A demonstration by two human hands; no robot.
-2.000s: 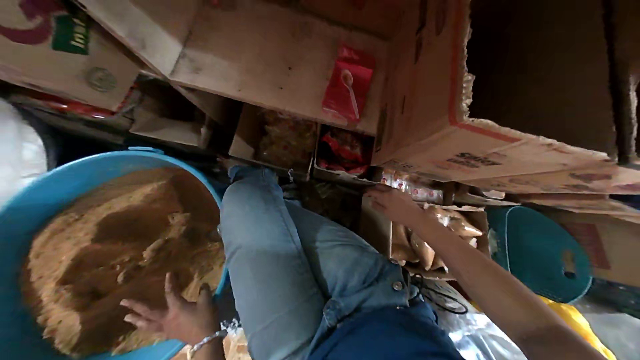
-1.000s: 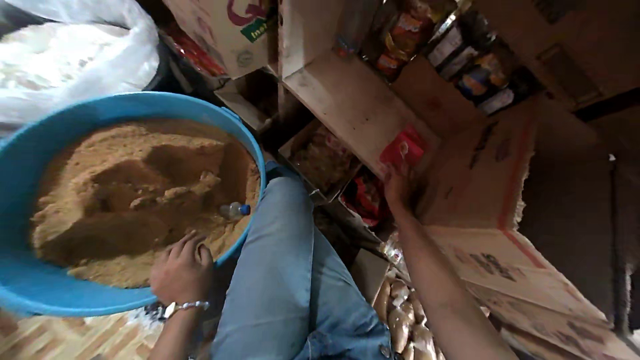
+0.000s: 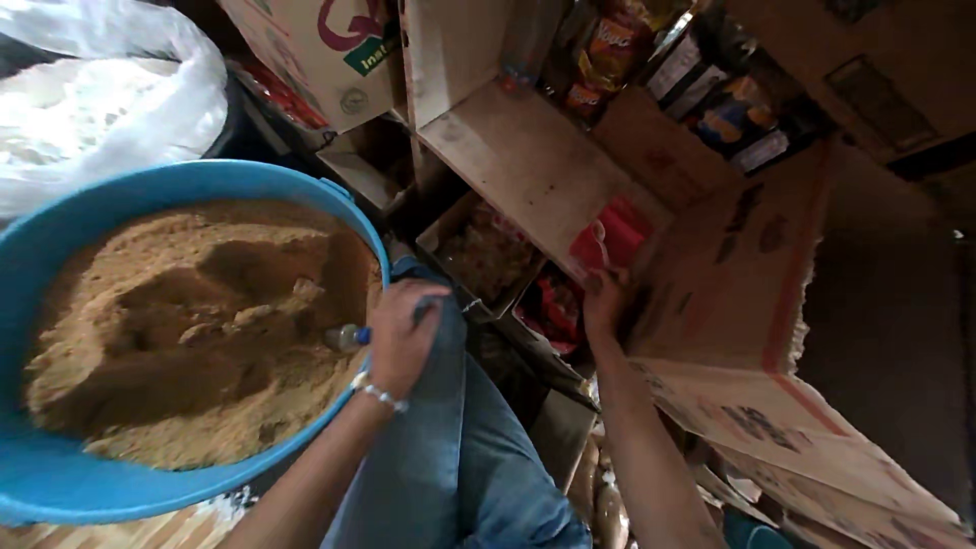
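A blue plastic tub [image 3: 305, 179] at the left holds brown granular powder [image 3: 175, 328]. A clear plastic bottle with a blue cap [image 3: 352, 336] lies partly in the powder by the tub's right wall. My left hand [image 3: 408, 328], with a beaded bracelet on its wrist, is over the tub's right rim beside my knee; its fingers are partly curled and I see nothing in them. My right hand [image 3: 606, 301] touches the near edge of a red packet [image 3: 614, 236] with a pale spoon picture, on a wooden shelf [image 3: 526, 175]. Whether its fingers grip the packet I cannot tell.
Opened cardboard boxes [image 3: 732, 267] stand at the right. Below the shelf are a box of packets [image 3: 488, 252] and red wrappers [image 3: 560, 309]. Snack bags [image 3: 610, 46] fill the upper back. A white plastic sack [image 3: 114, 114] is behind the tub; filled bags [image 3: 606, 496] lie at the bottom.
My left hand has moved from over the powder to the tub's right rim. My right hand has gone from below the shelf to the red packet. The view has swung markedly.
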